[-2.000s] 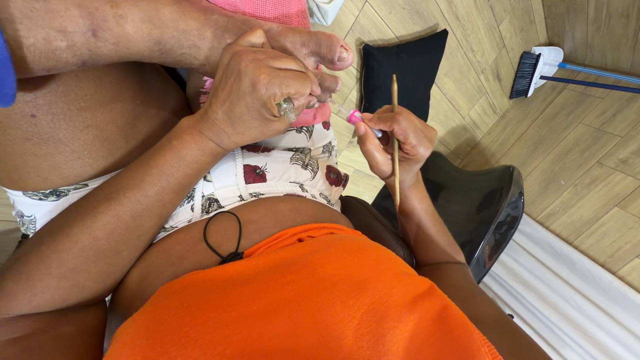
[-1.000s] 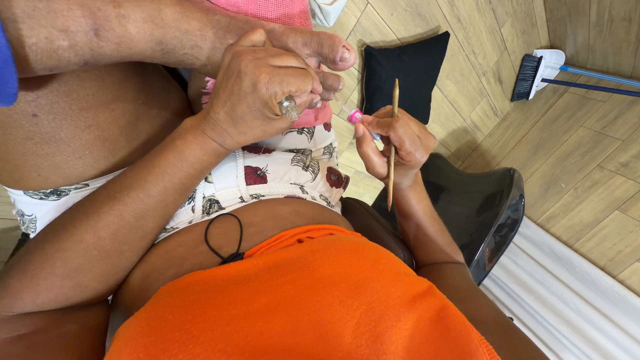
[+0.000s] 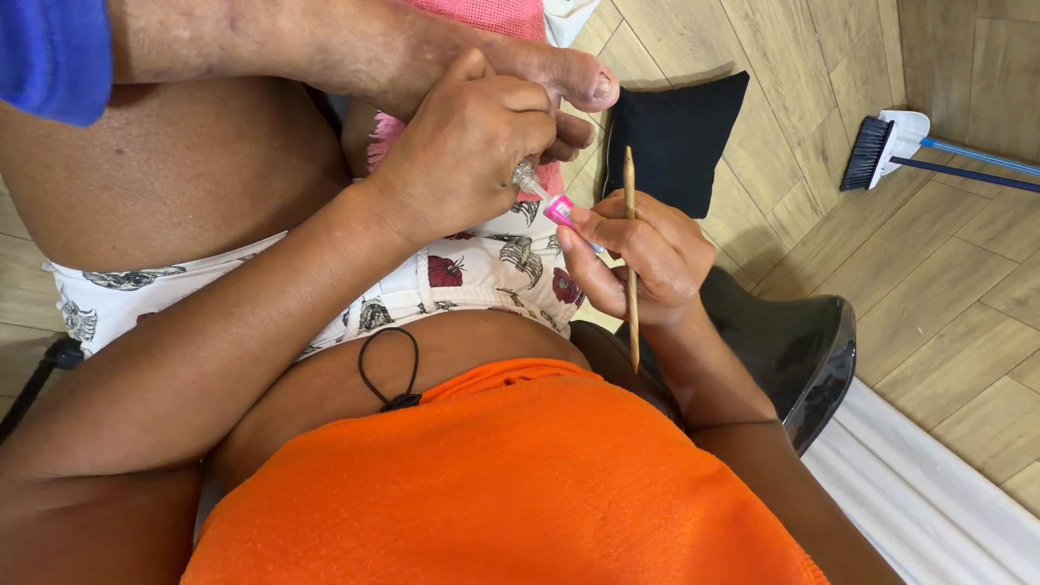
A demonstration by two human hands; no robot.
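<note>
My left hand [image 3: 479, 142] is curled against the toes of another person's bare foot [image 3: 581, 77]. From its folded fingers sticks out a clear ribbed object [image 3: 526, 175], apparently the neck of a small bottle, its rest hidden in the hand. My right hand [image 3: 654, 256] pinches a small pink-and-white tube or cap [image 3: 561, 210] between thumb and finger. A thin pale tip runs from this pink piece to the clear object. Across the same hand, between its fingers, lies a wooden stick [image 3: 630, 284] with pointed ends.
Pink cloth [image 3: 496, 16] lies under the foot. Beyond are a black cushion [image 3: 670, 142] on the wood-look floor and a brush with dustpan [image 3: 886, 150]. A glossy black seat [image 3: 821, 366] stands at the right, near white ribbed material [image 3: 894, 463].
The left hand has shifted right along the foot, toward the right hand. The pink piece's pale tip now meets the clear object; they were apart before.
</note>
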